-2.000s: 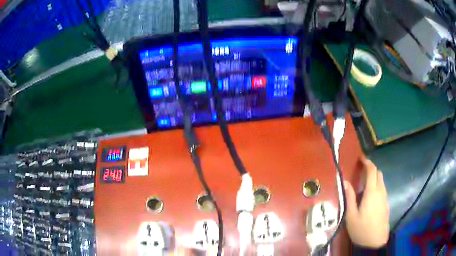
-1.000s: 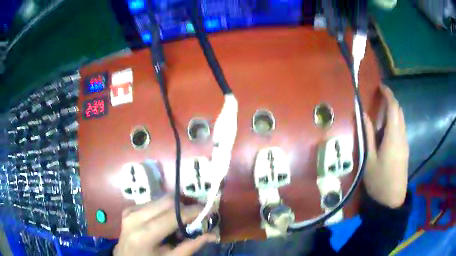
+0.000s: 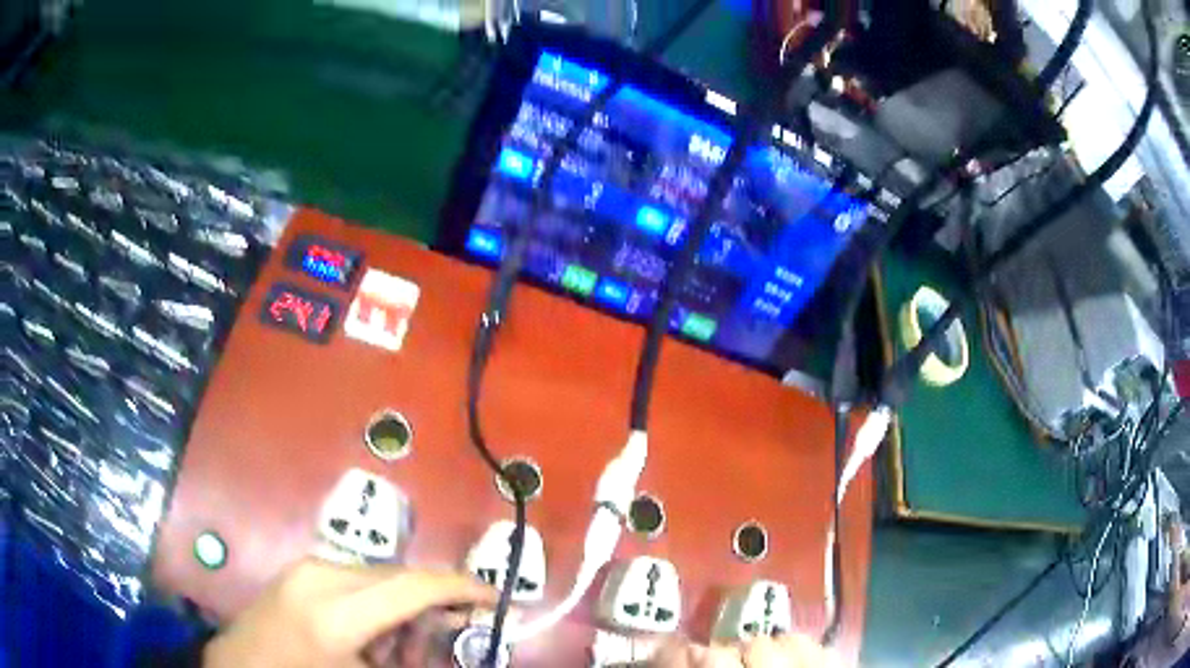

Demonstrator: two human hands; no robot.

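The reddish-brown test box (image 3: 431, 379) lies in front of me, with an upper row of round metal-rimmed sockets and four off-white AC outlets. My left hand (image 3: 333, 613) reaches over its lower left part, fingers at a lower socket (image 3: 482, 645) where a black cable and a white cable (image 3: 594, 555) end. Its grip is blurred and partly cut off. My right hand (image 3: 750, 651) shows only as blurred fingers at the bottom edge, below the right-hand outlets (image 3: 757, 611). Whether it holds anything is hidden.
The touchscreen (image 3: 653, 196) stands behind the box, with hanging cables crossing it. A blister tray (image 3: 91, 352) of dark units is at left. A masking tape roll (image 3: 934, 337) lies on a green board at right, beside tangled wires. The meters (image 3: 300, 311) are lit.
My right hand has left the box's right side and is at its lower edge. My left hand stays by the lower socket. The view has tilted. The screen's earlier red block is gone; two green blocks show.
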